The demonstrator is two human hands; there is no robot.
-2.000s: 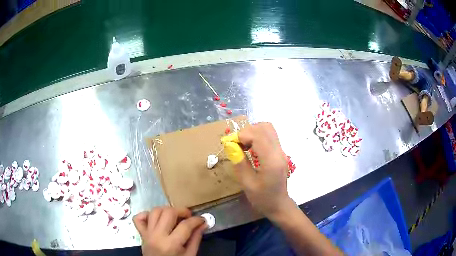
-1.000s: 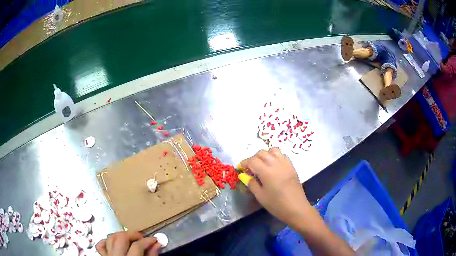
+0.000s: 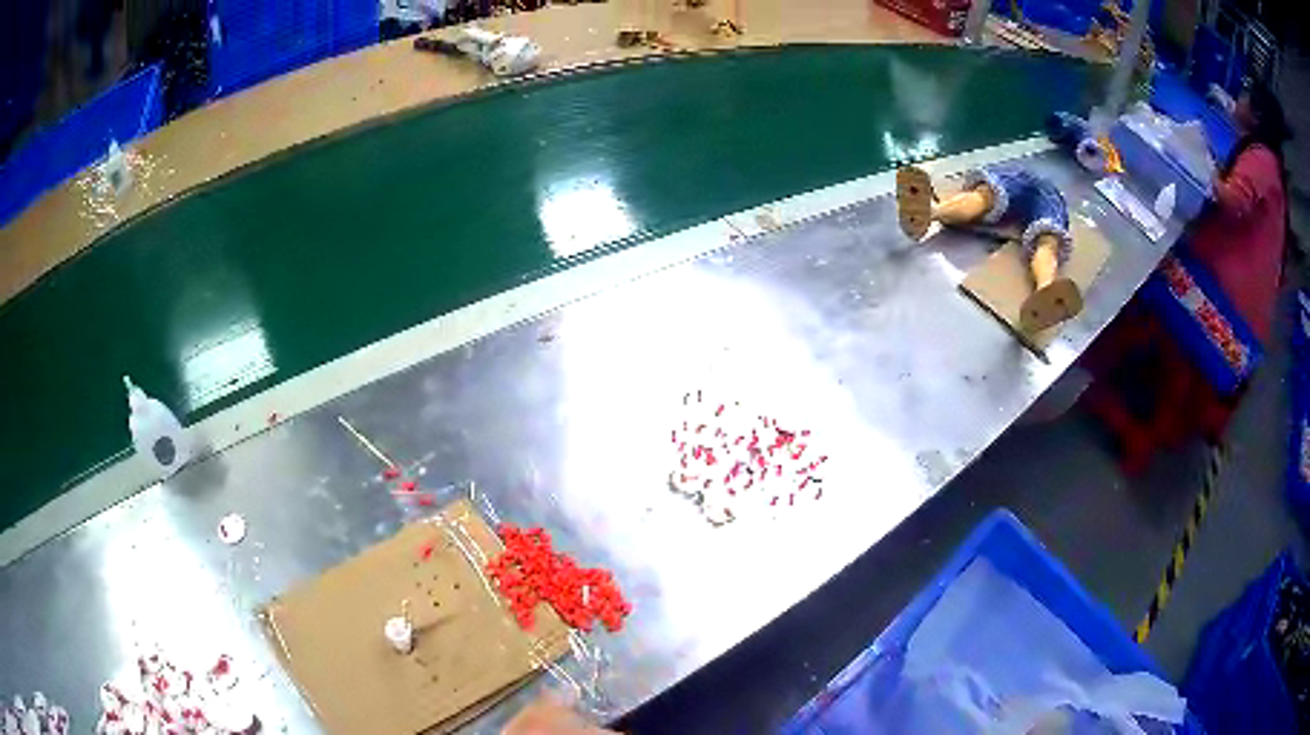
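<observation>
A tan cardboard pad (image 3: 338, 618) lies on the metal table at the lower left, with clear strands at its edges. A small white lump (image 3: 400, 633) stands on it. A loose pile of bright red pieces (image 3: 553, 577) lies at its right edge. White discs with red marks lie in a heap (image 3: 175, 701) at the lower left and in another (image 3: 747, 457) at the middle right. A blurred bit of a hand, seemingly my right hand (image 3: 558, 718), shows at the bottom edge by the pad's front corner, mostly cut off; its fingers are hidden. My left hand is out of the picture.
A white squeeze bottle (image 3: 154, 431) stands by the green conveyor belt (image 3: 431, 237). A thin stick (image 3: 368, 439) lies behind the pad. A doll's legs (image 3: 991, 216) lie on cardboard at the far right. A blue crate (image 3: 991, 632) is below the table edge. A person (image 3: 1253, 216) is at the far right.
The view has turned up and to the right, so the pad sits lower left. My left hand has left the picture. My right hand has gone from beside the red pile to the bottom edge.
</observation>
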